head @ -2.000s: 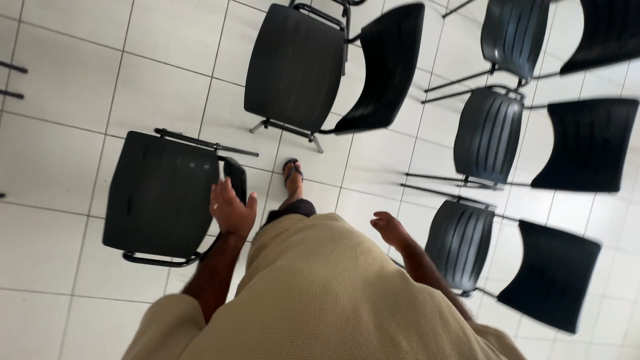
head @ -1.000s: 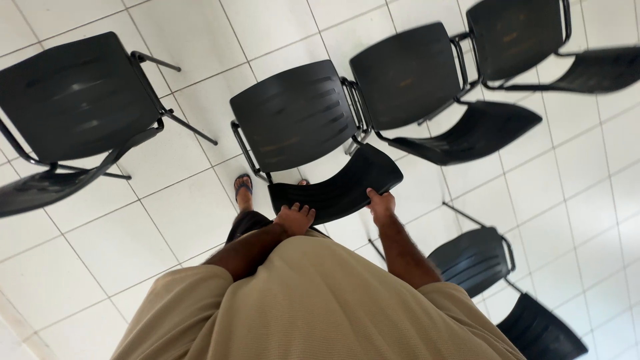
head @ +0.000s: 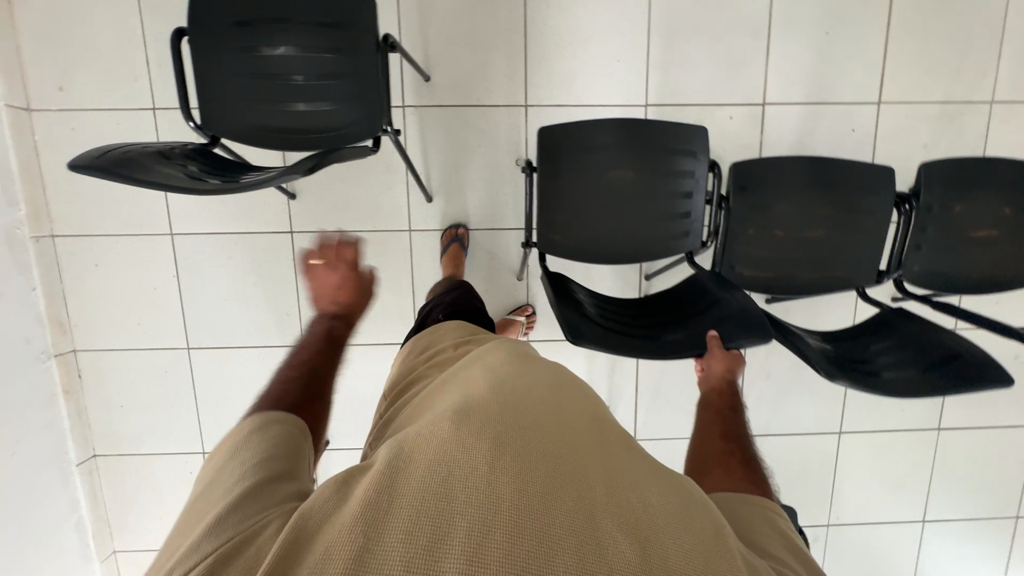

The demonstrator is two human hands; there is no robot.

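My right hand [head: 720, 364] grips the lower edge of the backrest of a black plastic chair [head: 622, 192], its thumb on the front face. That chair stands just right of my feet, at the left end of a row, beside a second black chair [head: 806, 224]. My left hand [head: 336, 272], blurred and wearing a ring, hangs over the floor and holds nothing. Above it at the upper left is a separate black chair [head: 284, 76], its backrest toward me; the hand does not touch it.
A third black chair [head: 972, 224] is cut off at the right edge. The white tiled floor [head: 472, 168] lies between the separate chair and the row. A white wall [head: 32, 384] runs along the left side. My sandalled feet are near the middle.
My left hand has let go of the chair's backrest and moved left, while my right hand stays on it. The view has turned, and the wall now shows at the left.
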